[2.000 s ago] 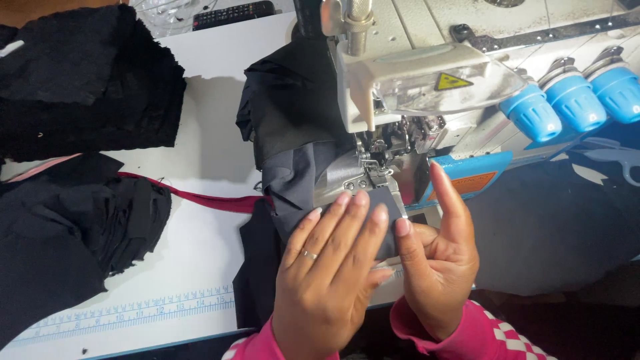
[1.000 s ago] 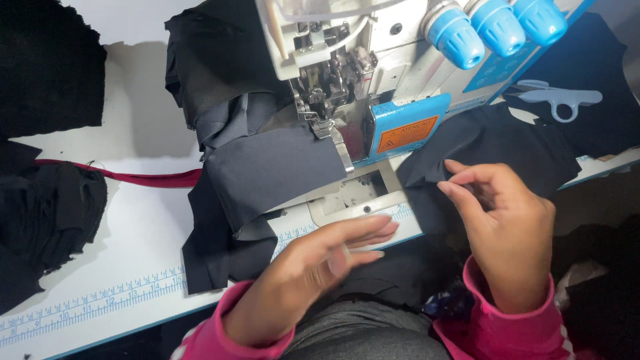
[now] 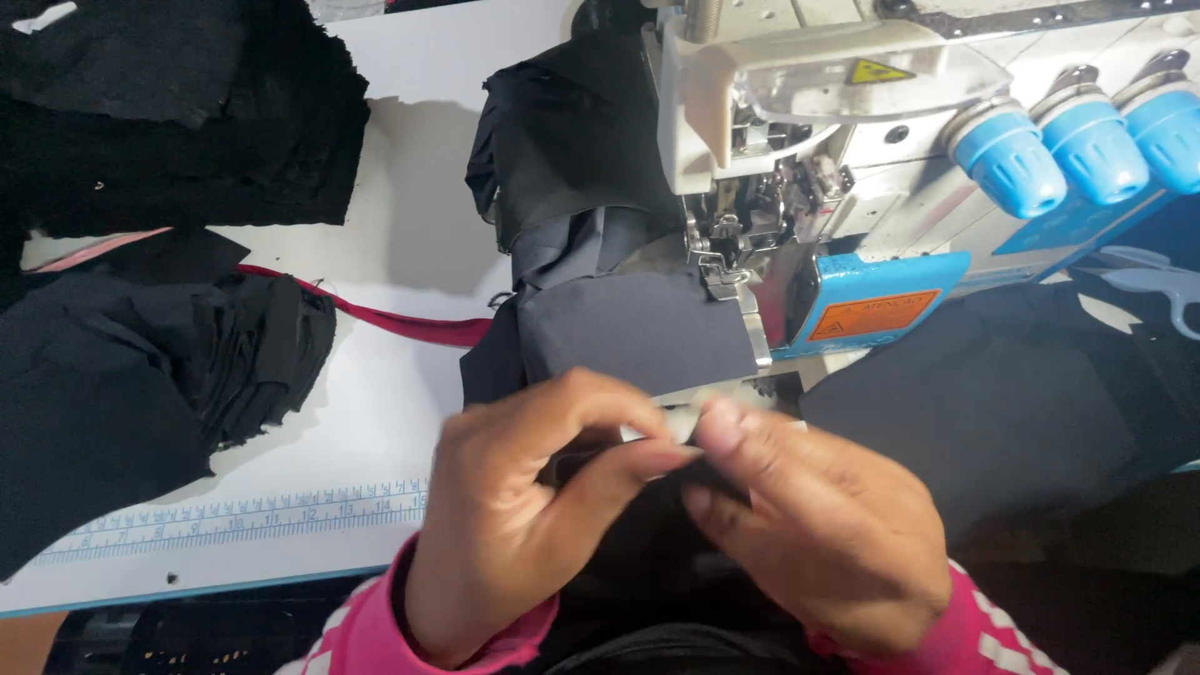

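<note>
My left hand (image 3: 534, 497) and my right hand (image 3: 825, 506) meet at the fingertips just in front of the serger's metal presser foot (image 3: 745, 309). Dark fabric shows below and between the fingers, and it seems to be pinched there, though blur and the fingers hide how. A dark grey fabric piece (image 3: 637, 328) lies under the presser foot, its near edge close to my left hand. More black fabric (image 3: 581, 131) is bunched behind it, left of the sewing head. To the right of the foot sits the machine's blue cover (image 3: 881, 300) with an orange warning label.
Black fabric stacks (image 3: 187, 122) and cut pieces (image 3: 103, 366) lie on the left of the white table (image 3: 403, 525), with a red strip (image 3: 403, 322) running from them. A printed ruler (image 3: 281, 511) follows the front edge. Dark fabric (image 3: 984, 403) and light blue scissors (image 3: 1162, 281) lie right.
My hands were apart one second ago, the right one at the dark fabric on the right; now their fingertips are together before the presser foot. The view has shifted.
</note>
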